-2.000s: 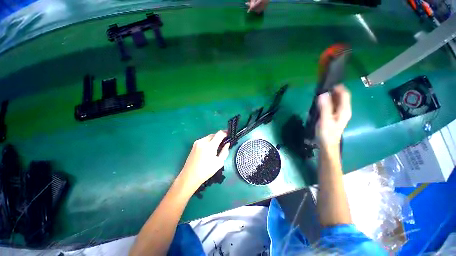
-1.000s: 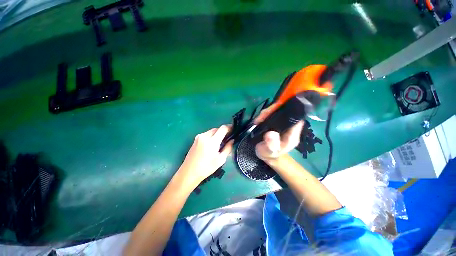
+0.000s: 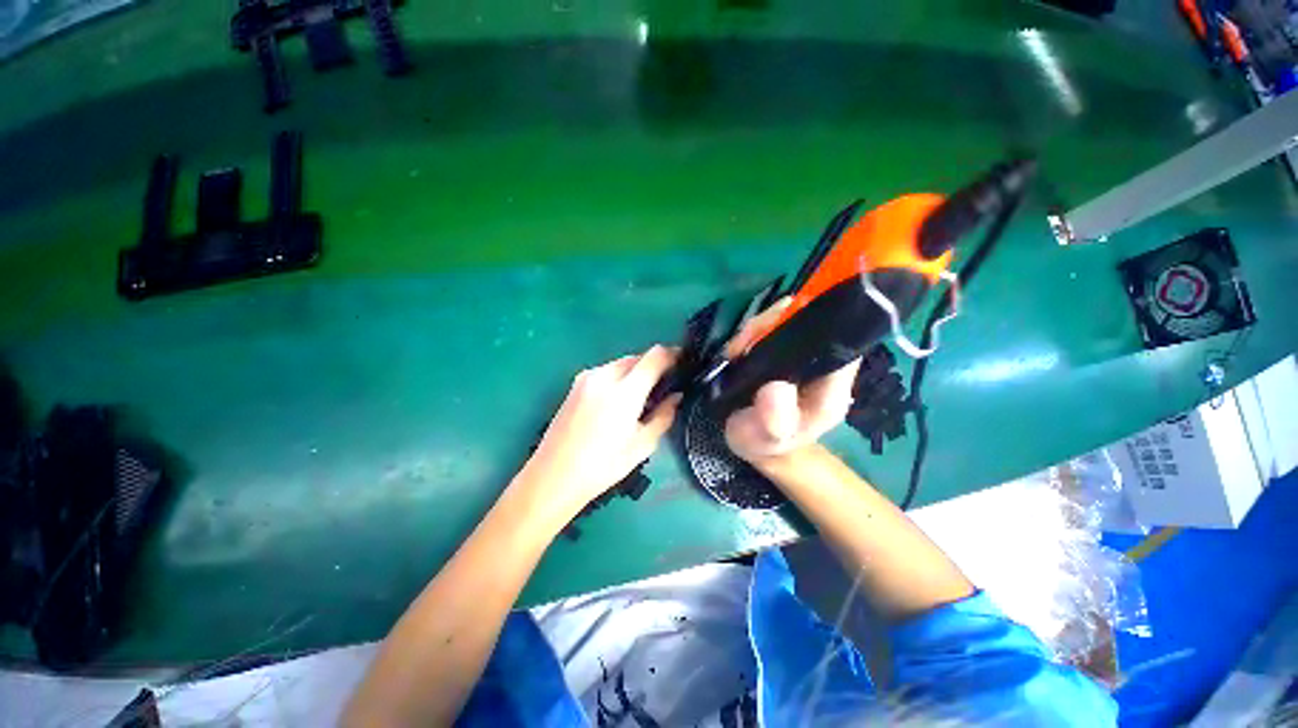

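Observation:
My left hand grips the near end of a black plastic bracket, whose arms point away to the upper right. My right hand holds the black and orange electric screwdriver over the bracket. Its tip end is low by the bracket and my left fingers; whether the tip touches is hidden. The round screw dish lies under my right hand and is partly covered. Small black pieces lie in heaps on both sides, one heap right of the dish and one left of it.
Two black brackets lie at the upper left, one nearer and one farther. Stacked brackets lie at the left edge. At right are a metal post, a cooling fan, a white carton and plastic bags.
The screwdriver has come from the right side over to the bracket and dish, and stays there. My left hand keeps its grip on the bracket. The two far brackets now appear farther left and higher.

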